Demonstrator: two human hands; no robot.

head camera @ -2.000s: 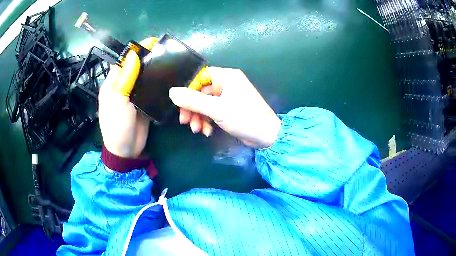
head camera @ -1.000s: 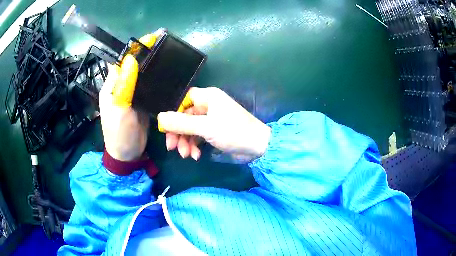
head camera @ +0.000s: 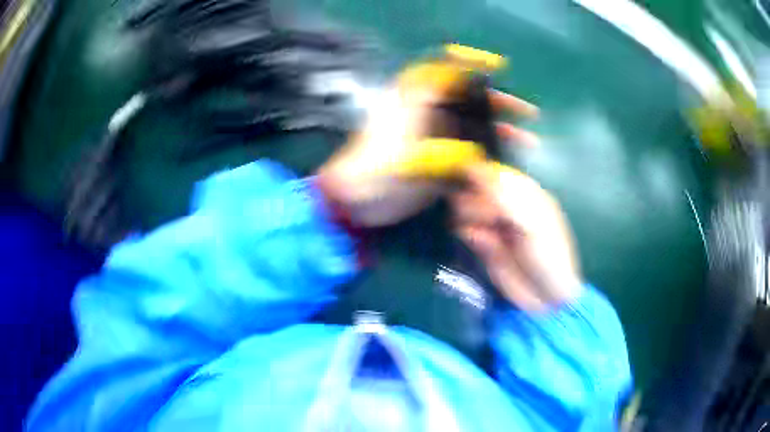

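The view is strongly blurred. My left hand [head camera: 388, 160], with yellow finger cots on thumb and fingertip, holds the dark display module [head camera: 463, 118], of which only a small dark part shows between the fingers. My right hand [head camera: 528, 232] is just below and right of it, with fingers close to the module and my left hand. Whether my right fingers grip the module cannot be told. The module's flex cable cannot be made out.
A blurred heap of black frames [head camera: 245, 72] lies at the upper left. Clear trays [head camera: 739, 236] show at the right edge. A shiny clear piece [head camera: 460, 285] lies below my hands. A white edge curves across the upper right, with a yellow-green thing [head camera: 726, 122] beside it.
The whole view has swung and blurred. My hands and the module now appear further right. The module's broad black face no longer shows clearly.
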